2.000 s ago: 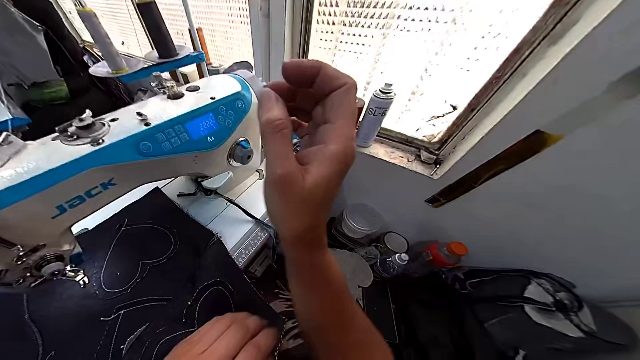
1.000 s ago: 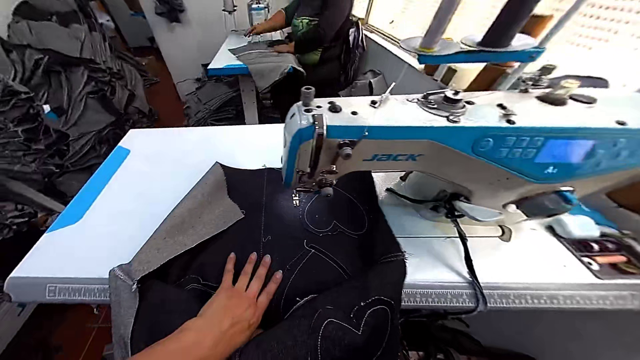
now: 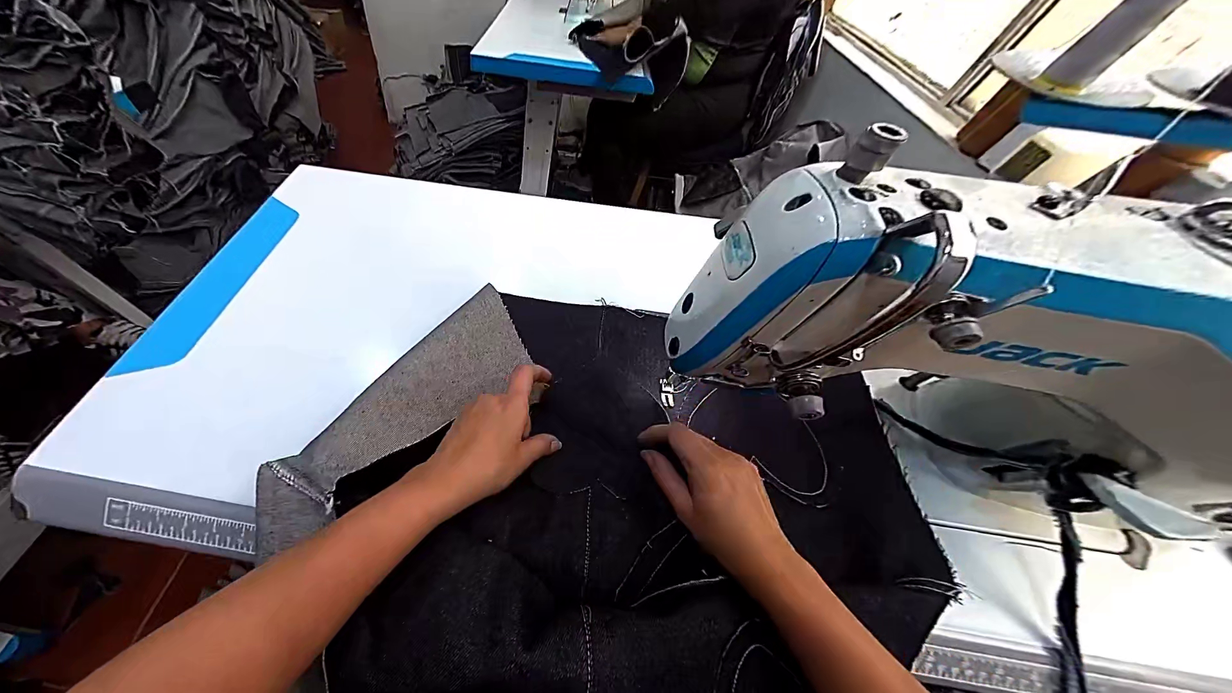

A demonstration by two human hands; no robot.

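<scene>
A dark denim piece with light stitched curves lies over the front of the sewing table, its left edge folded back to show the grey reverse. The head of a Jack sewing machine stands over it, the presser foot on or just above the cloth. My left hand rests on the denim beside the fold, thumb and fingers apart. Just in front of the presser foot, my right hand touches the cloth with curled fingers; whether it pinches the fabric is hard to tell.
Black cord hangs from the knee of the machine bed at right. Behind, a person in dark clothes sits at another sewing table. Heaps of dark fabric lie at the left, with a folded stack beyond the table.
The view has swung from the window side to the table. My right hand, raised near the machine's control panel two seconds ago, is now on the denim near the presser foot.
</scene>
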